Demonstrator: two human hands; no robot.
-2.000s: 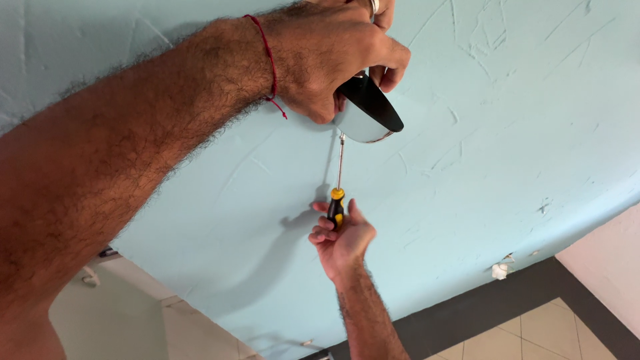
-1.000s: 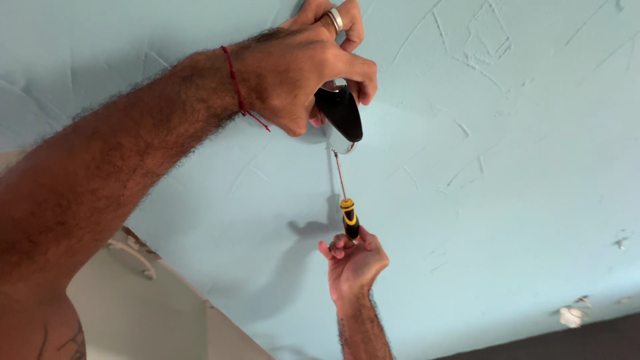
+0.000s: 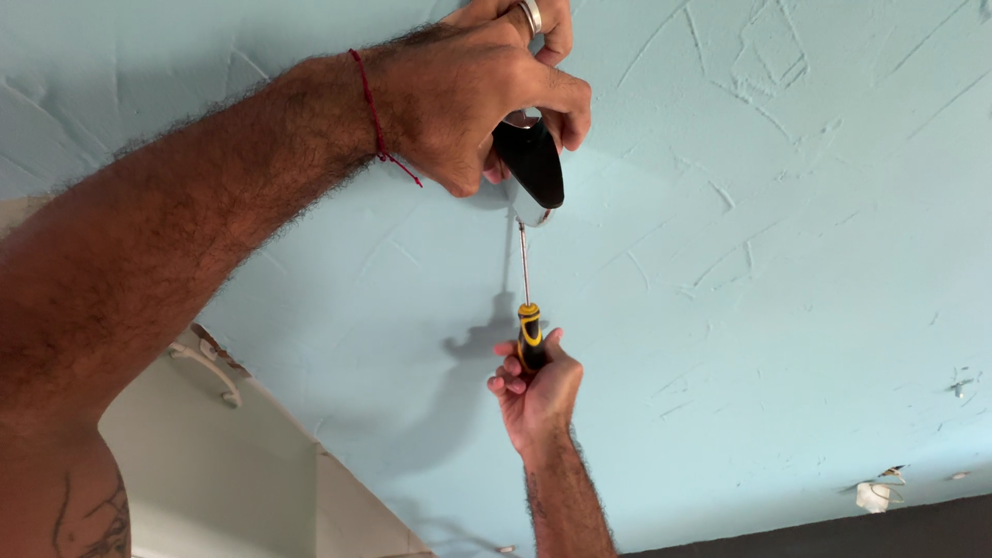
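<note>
My left hand (image 3: 496, 93), wearing a ring and a red string bracelet, grips a black and shiny metal fitting (image 3: 533, 164) against the pale blue textured wall. The kind of fitting cannot be told, as my fingers hide its upper part. Below it, my right hand (image 3: 542, 387) holds a screwdriver (image 3: 530, 333) by its black and yellow handle, palm toward the view. The shaft points up, and its tip is at the fitting's lower edge. A small screw head seems to be at the tip, but is too small to tell clearly.
A white curved handle (image 3: 209, 372) sits on a pale surface at lower left. At lower right, a white piece with wires (image 3: 874, 496) hangs from a hole in the wall (image 3: 736, 333). A metal piece (image 3: 959, 387) protrudes above it, and a dark band (image 3: 814, 535) runs along the bottom.
The view has shifted, and the floor tiles seen earlier have left it. Both hands keep their hold on the fitting and the screwdriver.
</note>
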